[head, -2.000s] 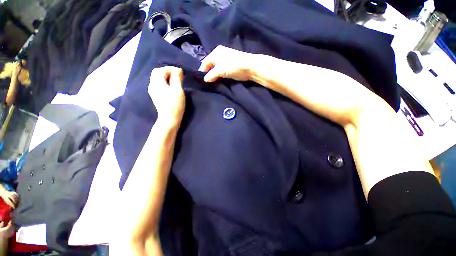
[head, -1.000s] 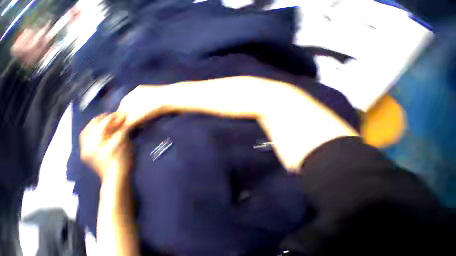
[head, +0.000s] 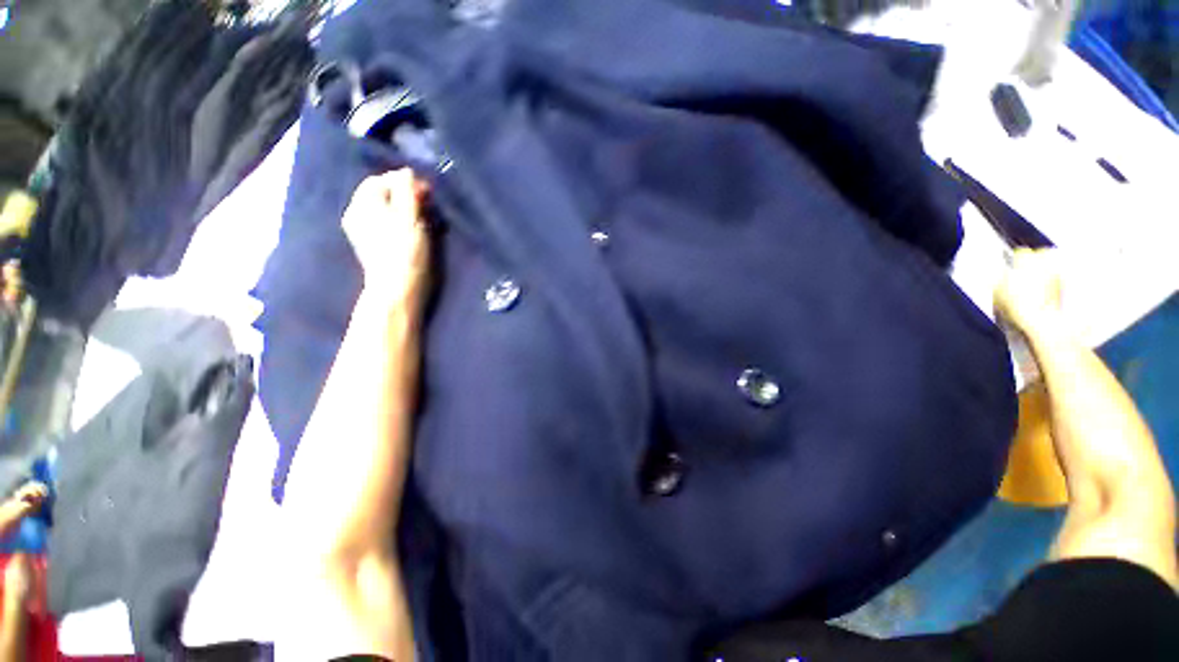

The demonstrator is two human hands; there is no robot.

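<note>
A dark navy coat (head: 802, 285) with shiny round buttons lies front up in front of me. My left hand (head: 388, 226) is closed on the coat's cloth at the collar and lapel, just below the hanger (head: 384, 114). My right hand (head: 1030, 291) is off the coat, at the right edge of the table, with its fingers curled. It touches or covers the near end of a slim dark item (head: 993, 207) on the white surface; I cannot tell whether it grips it.
Dark garments (head: 155, 155) are heaped at the upper left. A grey garment (head: 142, 466) lies on the left. White sheets (head: 1086, 168) with small dark items are at the right. A yellow-orange stool (head: 1034, 453) stands on the blue floor. Part of another person's hand (head: 20, 504) shows at the left edge.
My right hand has left the collar area beside my left hand and moved right to the table edge. My left hand still holds the coat near the collar. The view has shifted.
</note>
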